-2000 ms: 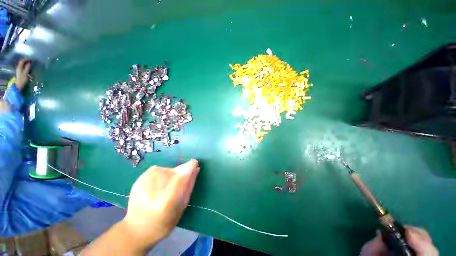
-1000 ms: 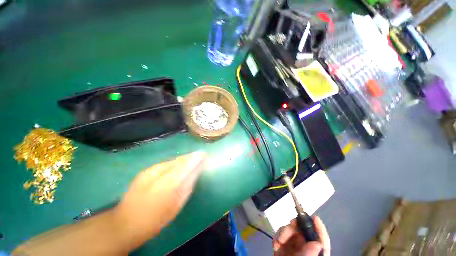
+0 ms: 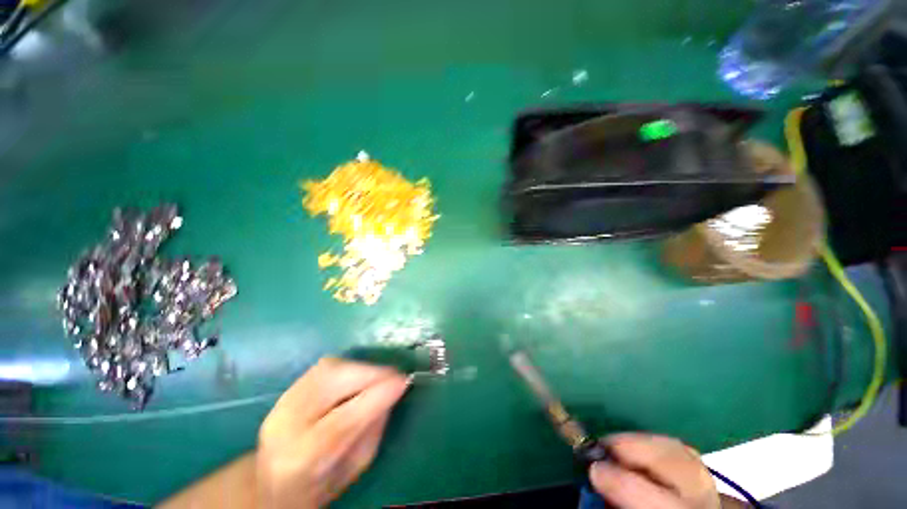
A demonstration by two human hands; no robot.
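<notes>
My left hand (image 3: pixel 328 427) is low at centre-left, thumb and fingertips pinched on the thin solder wire (image 3: pixel 189 411), which runs in from the left edge. A small metal piece (image 3: pixel 436 356) lies just beyond these fingertips. My right hand (image 3: pixel 656 475) holds the soldering iron (image 3: pixel 559 418) by its dark handle; its blurred tip points up-left, right of the metal piece and apart from it. A yellow and pale component pile (image 3: pixel 373 219) lies behind the metal piece. A dark, shiny pile of metal pieces (image 3: pixel 139 298) lies at the left.
A black box-like unit (image 3: pixel 627 204) stands at the right back. Beside it is a round brown container (image 3: pixel 796 234) with silvery matter. A yellow-green cable (image 3: pixel 875 343), a black device (image 3: pixel 860 169) and a clear bluish plastic item (image 3: pixel 771 55) are at the far right.
The view swung right, then back left. My left hand moved from near the round container to the metal piece, now pinching the wire. The iron came back over the green mat.
</notes>
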